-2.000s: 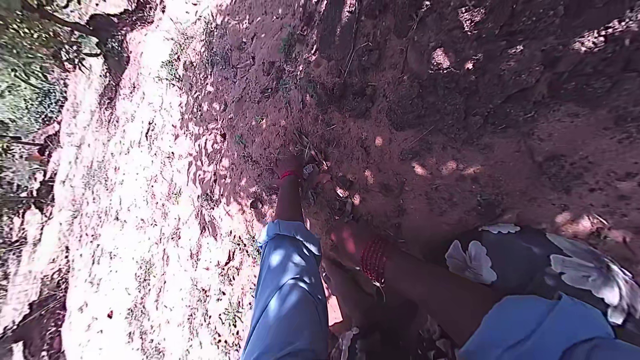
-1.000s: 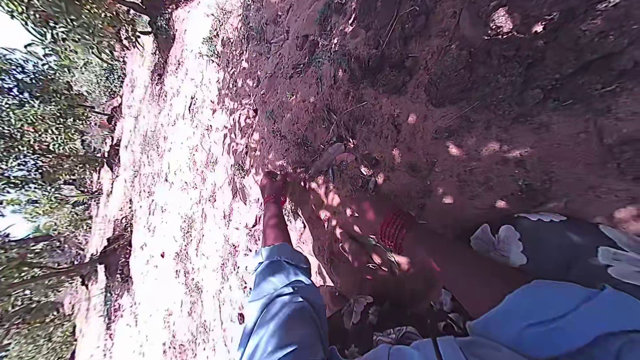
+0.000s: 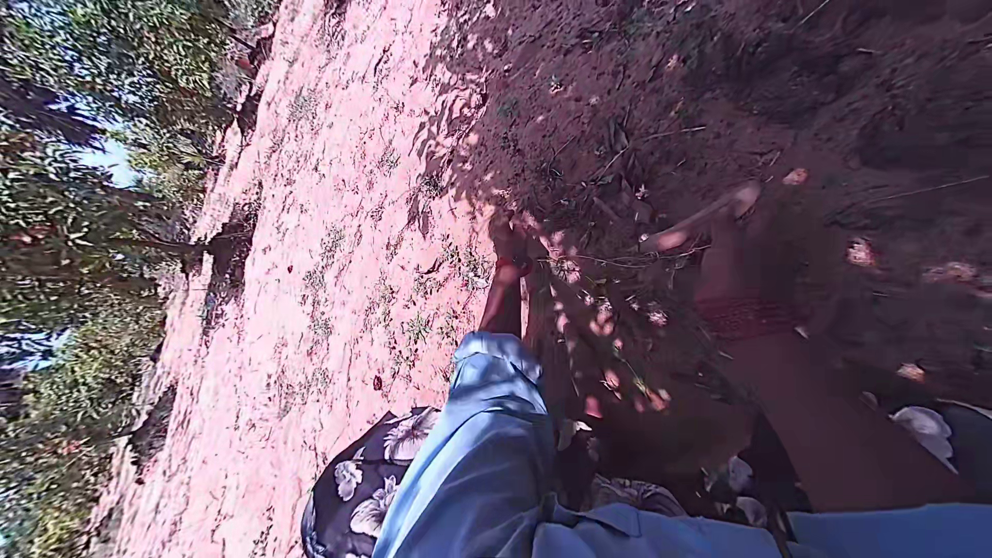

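Observation:
My left hand [image 3: 508, 231], with a red band at the wrist, is low over the reddish soil where sunlight meets shade. Its fingers are dark and small, and whether they grip anything cannot be made out. To its right is my right hand [image 3: 740, 252], blurred, with red bangles [image 3: 744, 316] on the wrist. A narrow, pale, elongated thing [image 3: 697, 221] lies across the ground beside the right fingers; the blur hides what it is and whether they hold it. Thin dry stems [image 3: 643, 260] and small plants [image 3: 639, 380] stand between the hands.
Dark floral cloth [image 3: 372, 488] covers my legs below the light blue sleeves [image 3: 496, 411]. Bright bare soil [image 3: 310, 310] slopes along the left, with leafy trees [image 3: 101, 209] beyond. Shaded soil [image 3: 814, 116] with twigs and dry leaves spreads at the upper right.
My right hand has moved rightward, away from my left hand, and now blurs. The left hand stays near the edge of the shade. The view has shifted, showing more trees at left.

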